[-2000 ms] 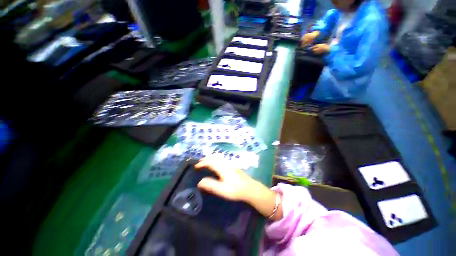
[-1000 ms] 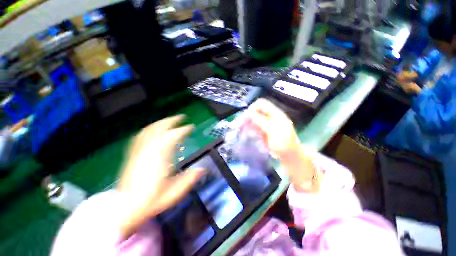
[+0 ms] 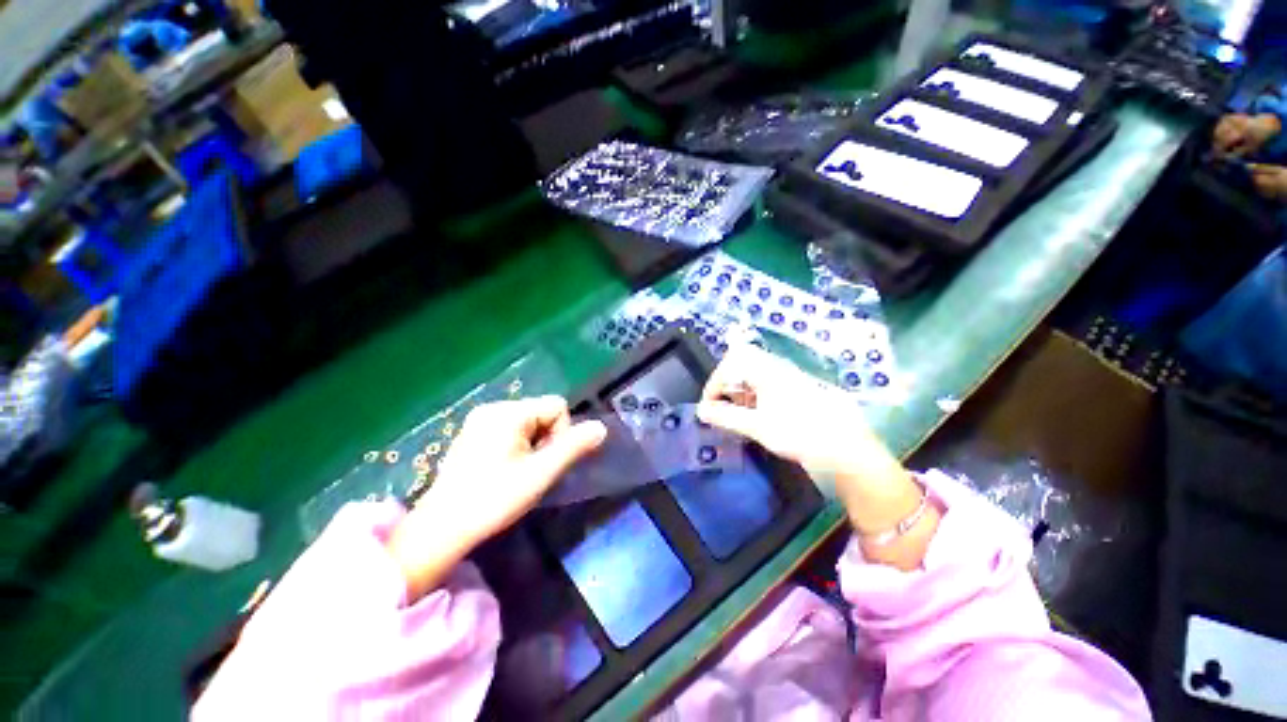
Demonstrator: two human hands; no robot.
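My left hand [image 3: 529, 449] and my right hand [image 3: 762, 402] hold a clear film piece [image 3: 621, 459] between them, pinched at its ends. The film lies over the upper end of a dark glossy phone [image 3: 727, 508] in the black foam tray [image 3: 692, 602]. Round dark spots show through or on the film; I cannot tell which. A second phone [image 3: 628, 571] lies in the slot beside it and reflects light. My left sleeve hides part of the tray's near left side.
Lens sticker sheets [image 3: 790, 313] lie behind the tray, rings on clear plastic [image 3: 431, 451] to its left. A white bottle [image 3: 205, 530] stands far left. Trays of white phone backs [image 3: 953, 134] and a blister tray [image 3: 656, 191] lie behind. Another person's hands [image 3: 1246, 141] show at right.
Both hands were apart and blurred over the tray; now they are steadier, with the film stretched between them. The left fingers have closed from a spread pose. The view has shifted.
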